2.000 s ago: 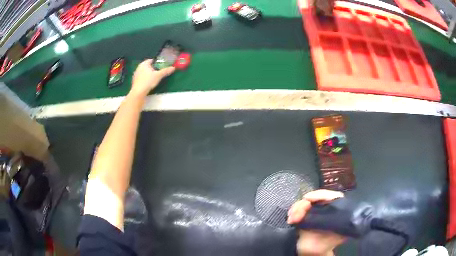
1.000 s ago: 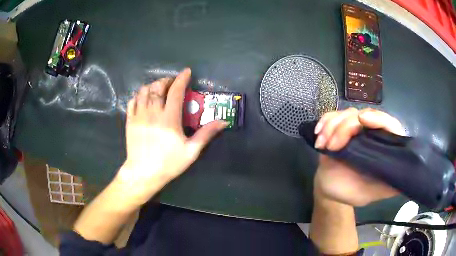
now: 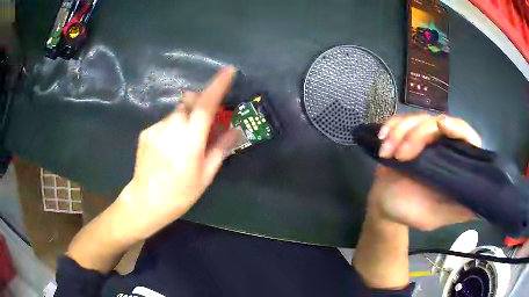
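The electronic unit (image 3: pixel 253 122), with a green circuit board and a red bracket (image 3: pixel 223 119), lies tilted on the dark green mat. My left hand (image 3: pixel 185 145) grips its left end between thumb and fingers, with the index finger raised; the fingers hide part of the red end. My right hand (image 3: pixel 415 168) is shut around the thick black electric screwdriver (image 3: pixel 458 177). Its tip end is at the lower right rim of the round perforated screw plate (image 3: pixel 339 87). Small brassy screws (image 3: pixel 380 100) lie on the plate's right side.
A smartphone (image 3: pixel 427 64) with a lit screen lies right of the plate. Other black units with red and green parts (image 3: pixel 72 29) lie at the upper left. A white round fan-like thing (image 3: pixel 473 278) and a black cord are at the lower right. Red trays show at the upper right corner.
My left hand has come from the belt to the mat with the unit. Since one second ago the unit has turned so its right end points up. The screwdriver stays by the plate.
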